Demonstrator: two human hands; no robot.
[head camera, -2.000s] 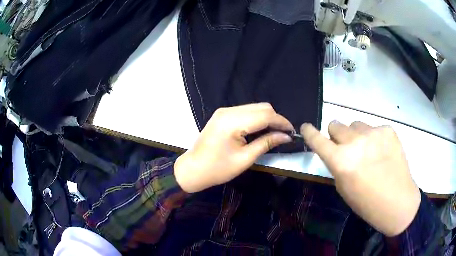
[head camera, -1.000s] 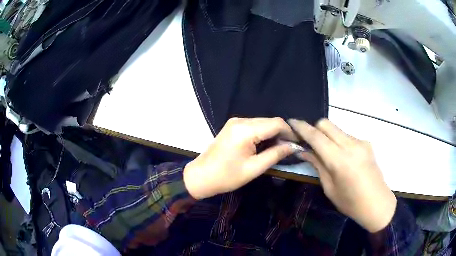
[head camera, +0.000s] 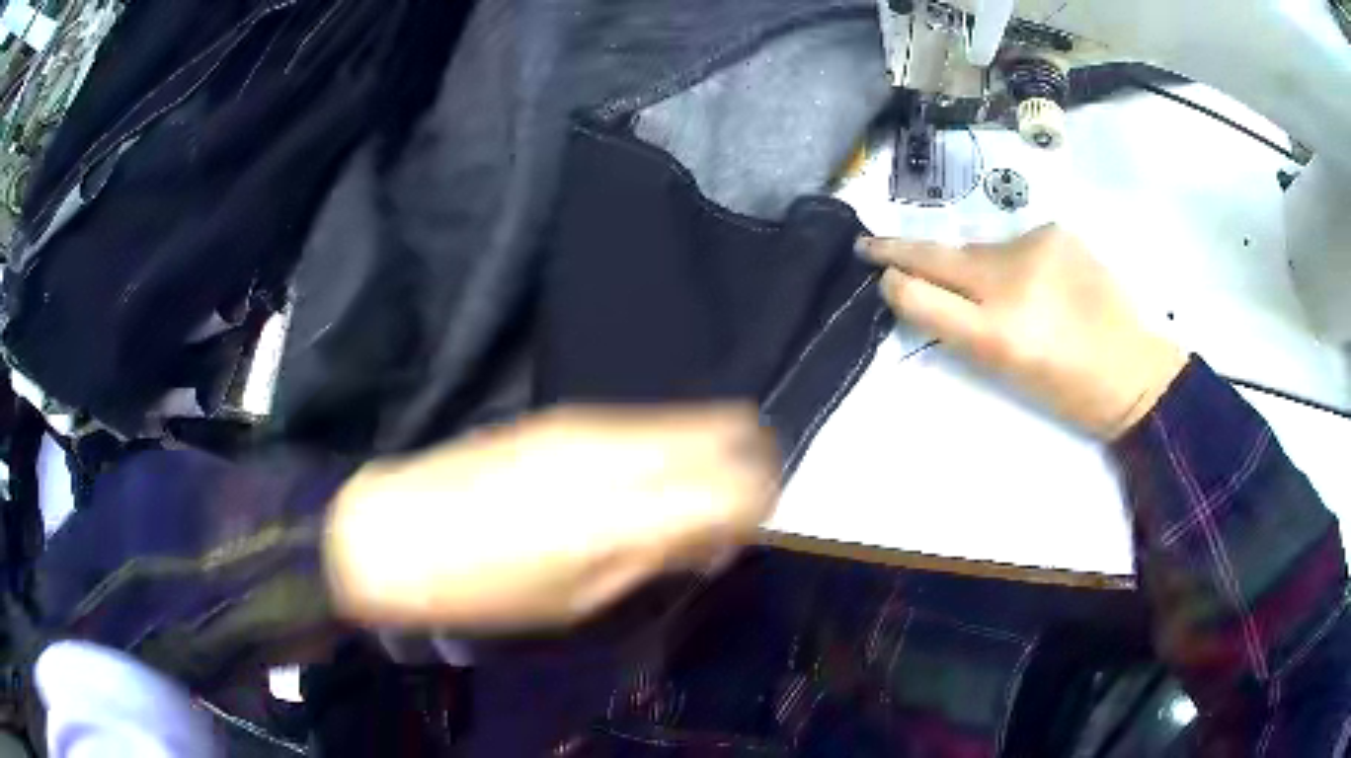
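The black jeans body (head camera: 637, 282) lies across the table in front of me, with its grey wrong side (head camera: 756, 126) showing near the machine. My right hand (head camera: 1022, 319) pinches the garment's stitched edge between thumb and fingers, just in front of the presser foot (head camera: 919, 148). A thin dark point sticks out below its fingers. The cloth is not under the foot. My left hand (head camera: 563, 511) is blurred over the near part of the garment; whether it grips cloth is unclear.
The white sewing machine (head camera: 1185, 52) stands at the upper right, with its tension knob (head camera: 1040, 119). A garment pile (head camera: 178, 193) lies at the left. The white table (head camera: 963, 459) has a wooden-coloured front edge. My plaid-clothed lap is below.
The garment has been turned and spread left, exposing its grey side. My right hand has moved up toward the presser foot; my left hand has moved left and down, away from the right.
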